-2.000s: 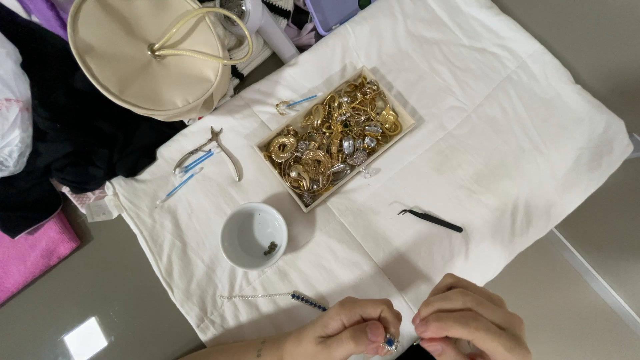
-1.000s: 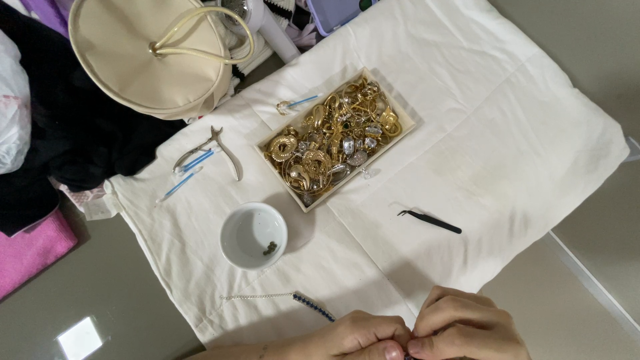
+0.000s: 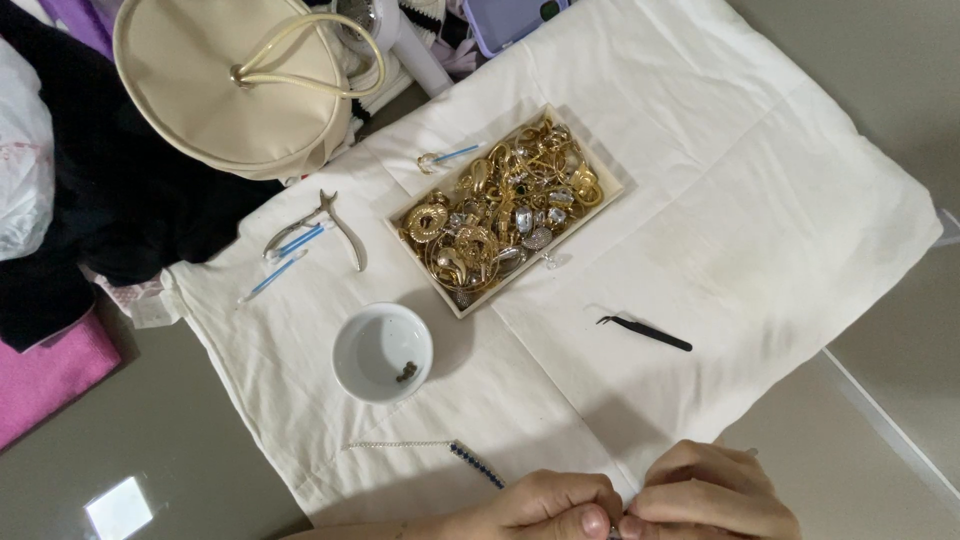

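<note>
At the bottom edge, my left hand (image 3: 559,510) and my right hand (image 3: 709,499) meet fingertip to fingertip. Both pinch one small piece of jewelry (image 3: 613,533), mostly hidden by the fingers. A chain with dark blue stones (image 3: 477,465) runs over the cloth up to my left hand; whether it joins the pinched piece cannot be told. Black curved-tip tweezers (image 3: 651,333) lie above my right hand. A white bowl (image 3: 346,352) holds several small dark bits. Beyond it stands a cream box (image 3: 459,311) full of gold and silver jewelry.
Metal nippers (image 3: 351,244) and blue cotton swabs (image 3: 276,275) lie on the white cloth (image 3: 720,210). Another swab (image 3: 456,154) touches a gold ring by the box. A cream drawstring bag (image 3: 187,90), dark clothing (image 3: 150,195) and a purple phone case (image 3: 506,22) border the cloth.
My hands have moved down toward the bottom edge. The blue stone piece seen between the fingers two seconds ago is now mostly hidden, and more of the blue-stoned chain shows.
</note>
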